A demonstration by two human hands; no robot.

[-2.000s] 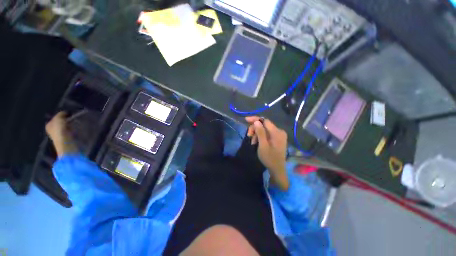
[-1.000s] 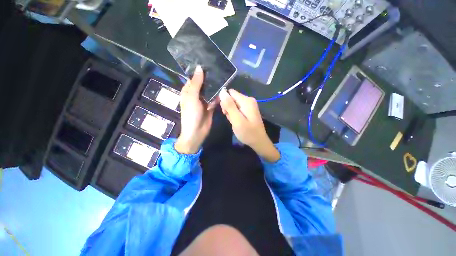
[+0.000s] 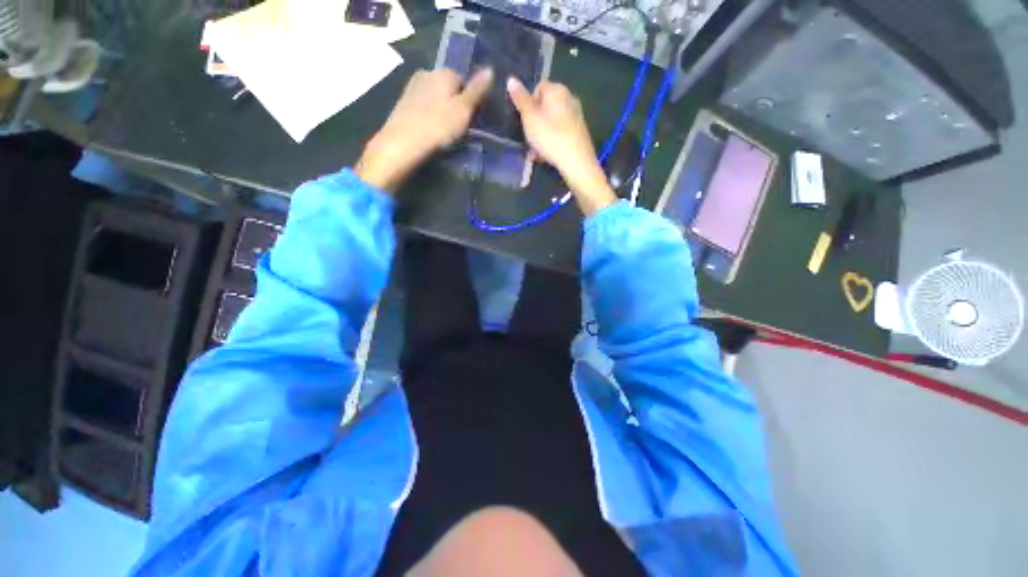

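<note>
A dark smartphone [image 3: 504,70] lies on the left antenna coupler plate [image 3: 542,56], under my fingers. My left hand [image 3: 434,111] holds its left edge and my right hand [image 3: 554,118] holds its right edge, thumbs on the glass. A black cable runs up to the phone's near end; its plug is too small to make out. A second smartphone [image 3: 733,194] with a pinkish screen lies on the right coupler plate [image 3: 685,178]. Blue coaxial cables [image 3: 652,107] run from the instrument down to the plates.
Paper sheets [image 3: 304,73] lie at the bench's left. A white box [image 3: 807,178], a yellow strip [image 3: 820,253], a heart-shaped ring [image 3: 857,292] and a desk fan [image 3: 964,312] are at the right. Black phone trays [image 3: 122,317] stand left of the seat. A grey instrument stands at the back.
Both hands have moved the dark phone from above the bench's front edge onto the left coupler plate. Earlier, my left hand was at the trays. The view has shifted.
</note>
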